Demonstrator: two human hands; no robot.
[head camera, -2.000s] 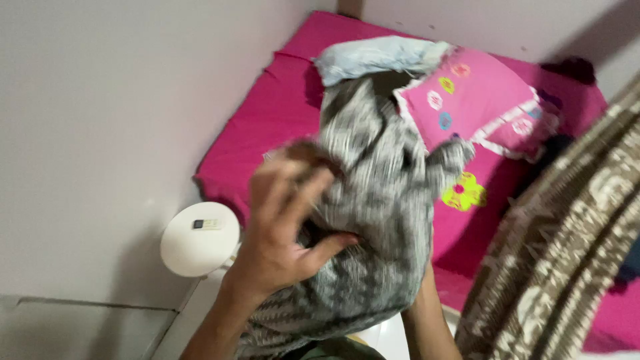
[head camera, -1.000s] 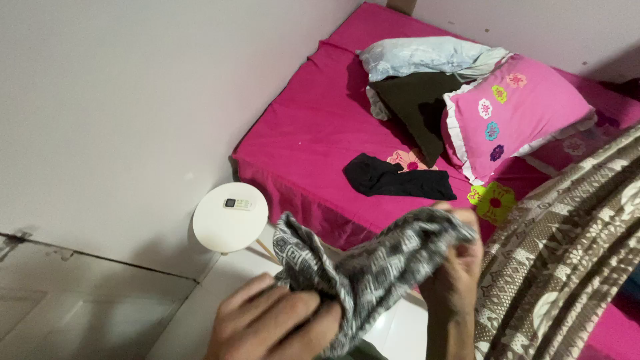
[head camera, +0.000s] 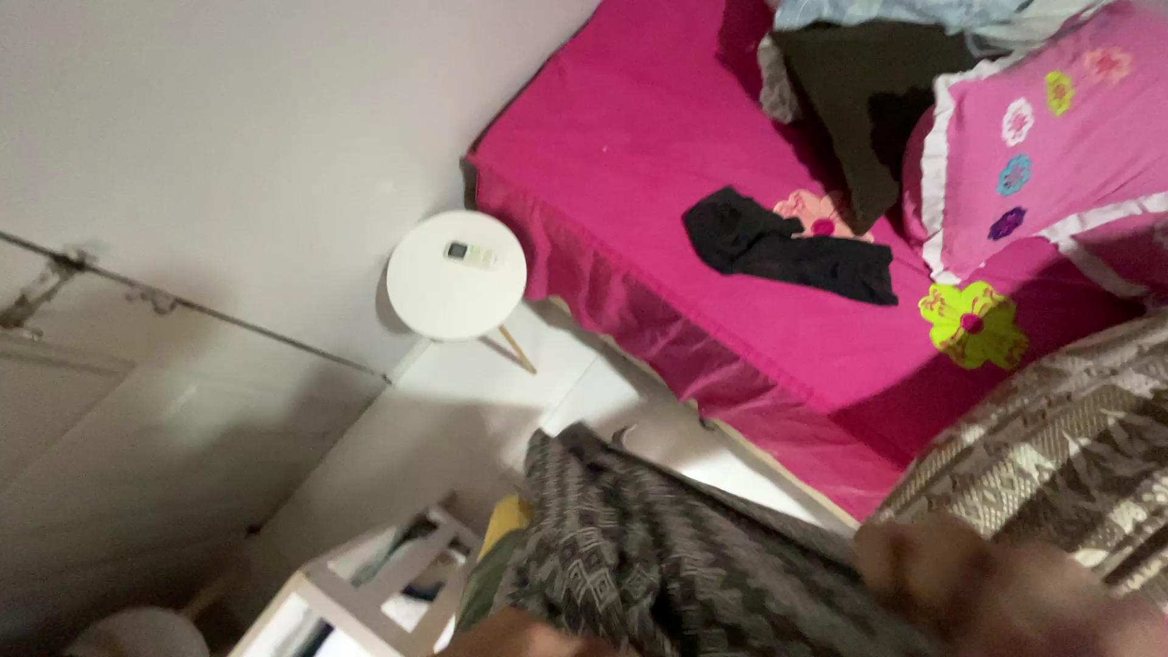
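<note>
A grey and black patterned cloth garment (head camera: 657, 547) stretches across the bottom of the head view between my two hands. My left hand (head camera: 534, 636) shows only in part at the bottom edge, closed on the cloth's near edge. At the lower right my right hand (head camera: 985, 584), blurred by motion, grips the other end of the cloth. On the pink bedsheet (head camera: 639, 182) beyond lies a crumpled black garment (head camera: 785, 246), touched by neither hand.
A round white side table (head camera: 447, 301) with a remote control (head camera: 474, 255) stands by the wall. Pink (head camera: 1058, 155) and dark (head camera: 849, 100) pillows lie on the bed. A brown patterned cloth (head camera: 1077, 438) hangs at right. A white open rack (head camera: 365, 593) stands lower left.
The patterned garment, bunched between my hands a second ago, is now spread wider and lower in view. My right hand has moved to the lower right. The view has shifted.
</note>
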